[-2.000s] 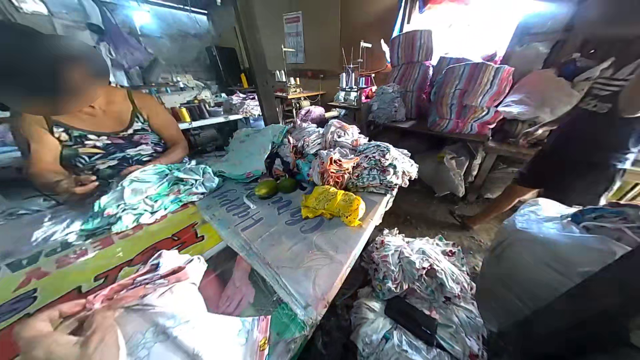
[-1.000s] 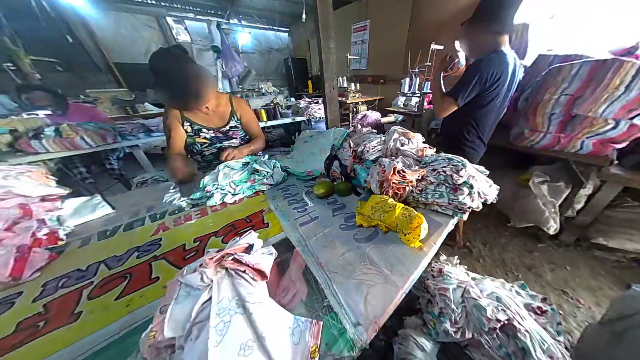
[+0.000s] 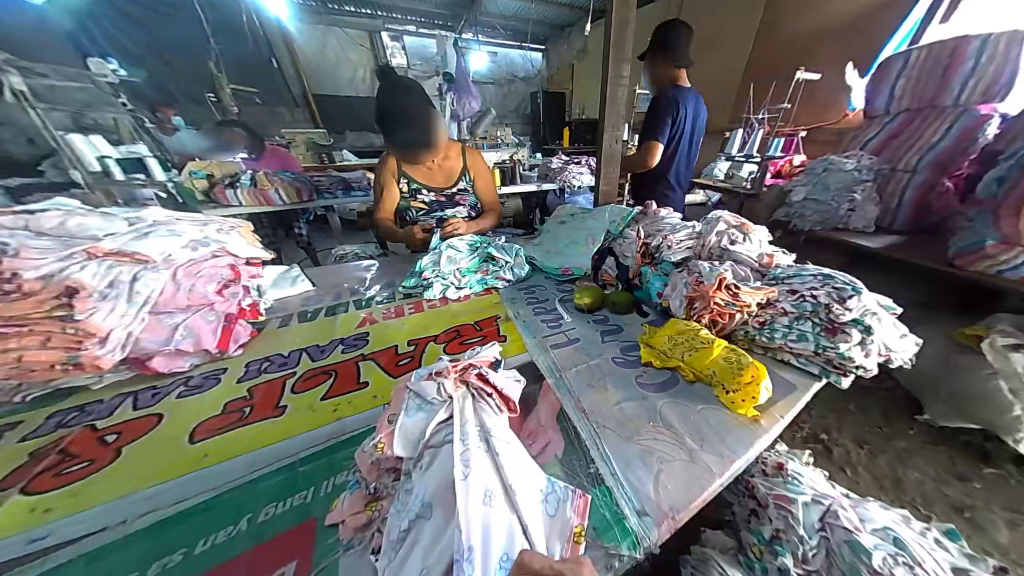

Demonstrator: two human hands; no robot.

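Note:
Only a small part of my right hand (image 3: 554, 563) shows, at the bottom edge of the view. It is against the lower end of a white printed garment (image 3: 488, 472) with pink and yellow trim; whether its fingers grip the cloth is hidden. My left hand is out of view. The garment lies in a bunch on the banner-covered table (image 3: 320, 400), over more pink printed cloth. Farther back on the tabletop are a green and white cloth bundle (image 3: 466, 264), two green fruits (image 3: 589, 298) and a yellow patterned cloth (image 3: 704, 360).
Folded pink and white garments (image 3: 136, 288) are stacked at left. More bundles (image 3: 824, 320) lie at the table's right end, with a heap of cloth (image 3: 848, 520) below. A person (image 3: 436, 176) handles cloth across the table; another (image 3: 672, 120) stands beside a wooden post (image 3: 614, 96).
The view has swung left. The hand seen at lower left two seconds ago is out of view. The person in dark blue has turned and stands by the post, with the raised arm lowered.

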